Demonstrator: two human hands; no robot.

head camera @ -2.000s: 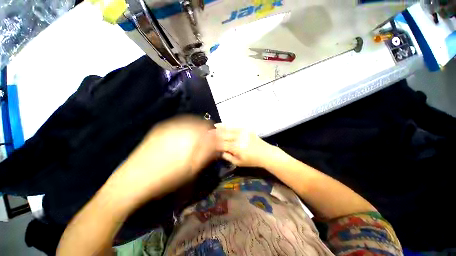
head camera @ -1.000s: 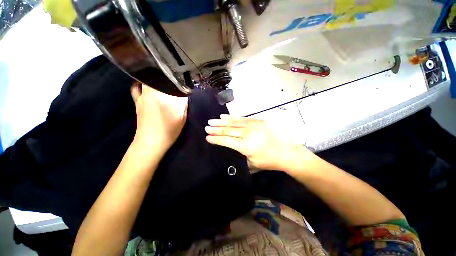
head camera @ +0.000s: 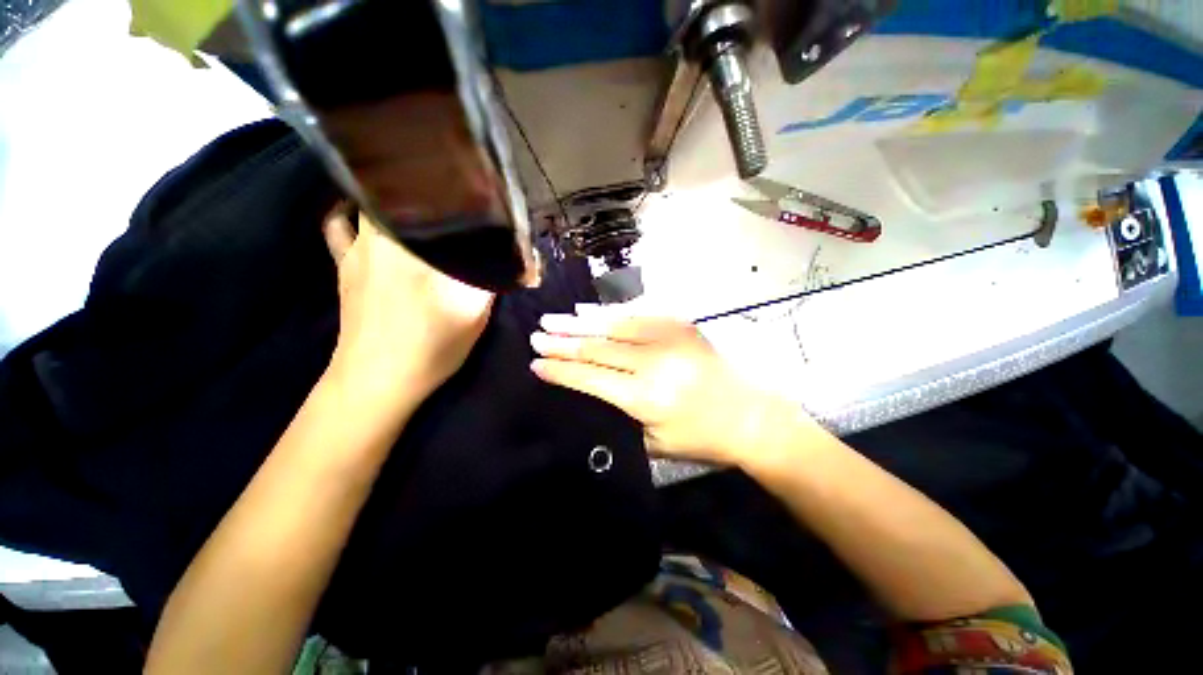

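A black garment [head camera: 528, 528] lies under the machine head and hangs down into the lap. One silver eyelet [head camera: 600, 459] shows near its right edge. My left hand [head camera: 412, 310] is on the cloth left of the needle area, partly behind the shiny metal cover; whether its fingers grip the cloth is hidden. My right hand [head camera: 647, 376] lies flat on the cloth's right edge, fingers extended and pointing left, just below the presser foot area. The needle itself cannot be made out.
The sewing machine head [head camera: 924, 112] with blue lettering and yellow tape fills the top. Thread snips [head camera: 825, 211] with a red handle lie on the white bed. More black cloth [head camera: 1029, 488] lies at the right. A white table surface [head camera: 158, 119] shows at the upper left.
Since two seconds ago, both hands have gone from the waistband edge near the lap to the cloth beside the needle area. The view has moved closer to the machine head.
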